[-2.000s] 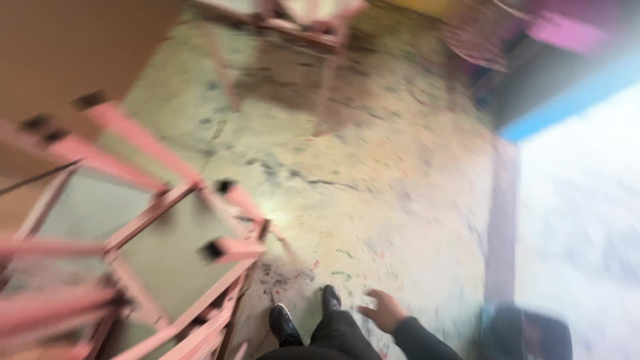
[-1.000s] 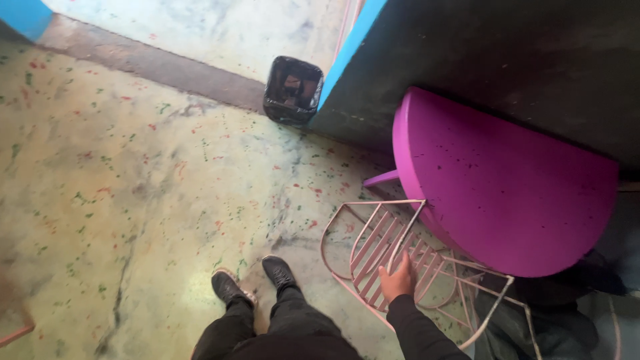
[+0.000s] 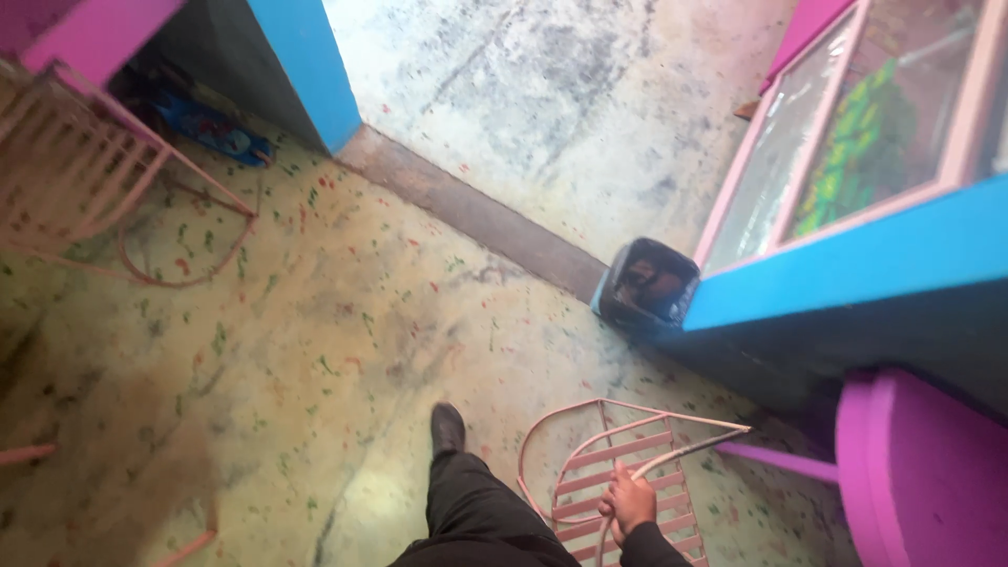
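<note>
My right hand is closed around the curved metal rail of a pink slatted chair, low in the view and right of my legs. The chair's slats and a bent loop of its frame show beyond the hand. My left hand is out of view. One dark shoe stands on the speckled floor to the left of the chair.
A black-lined bin stands at the doorway by the blue wall edge. At right is a purple table. Another pink slatted chair is at upper left, near a blue item. A pink-framed glass door stands open.
The view has turned, bringing the doorway to the centre. Two seconds ago my right hand was off the chair, with fingers apart; it now grips the chair's rail.
</note>
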